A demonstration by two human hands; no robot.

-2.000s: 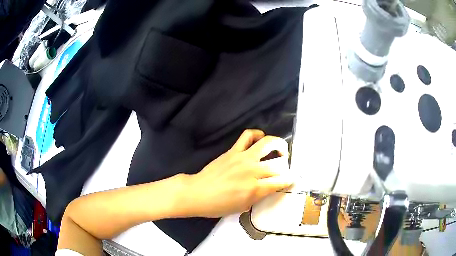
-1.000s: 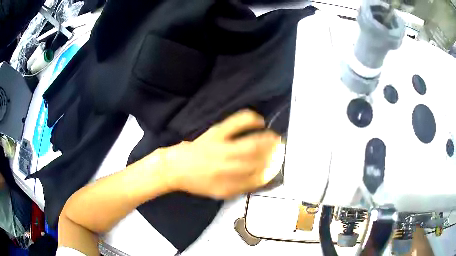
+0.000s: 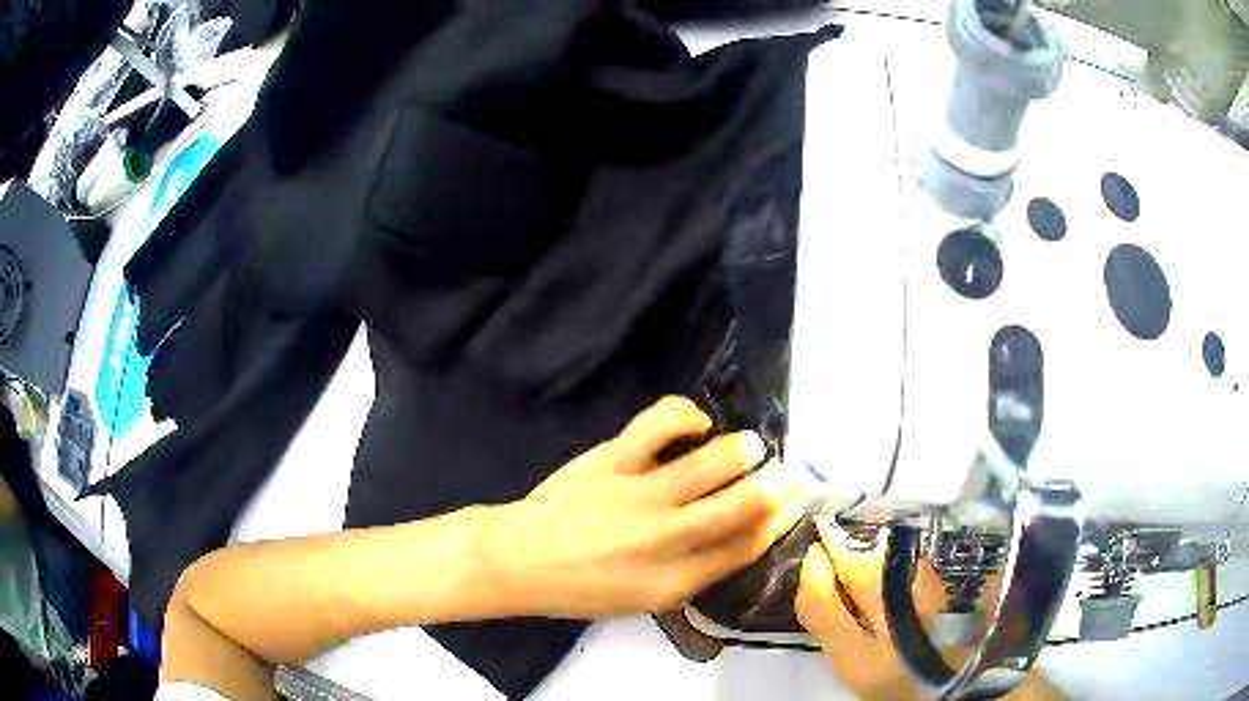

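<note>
A large black garment [image 3: 466, 301] lies spread left of the white sewing machine head [image 3: 877, 274], with a pocket flap outline showing. My left hand [image 3: 671, 514] is bent over the garment's edge beside the needle area, its fingers closed on the black fabric. My right hand [image 3: 863, 603] is partly hidden behind the machine's metal loop [image 3: 1034, 589]; its fingers touch a shiny dark piece of the fabric at the needle plate. The needle and presser foot are hidden by the machine head and my hands.
A grey device [image 3: 39, 281] stands at the far left, near a white bottle-like item with a green part [image 3: 130, 167]. A blue printed area [image 3: 123, 349] shows at the table's left side. A grey pipe-like fitting [image 3: 989, 103] rises above the machine head.
My left hand has come down and closed on the fabric by the needle. My right hand has moved in from the lower right to the needle plate, and dark fabric now covers part of it.
</note>
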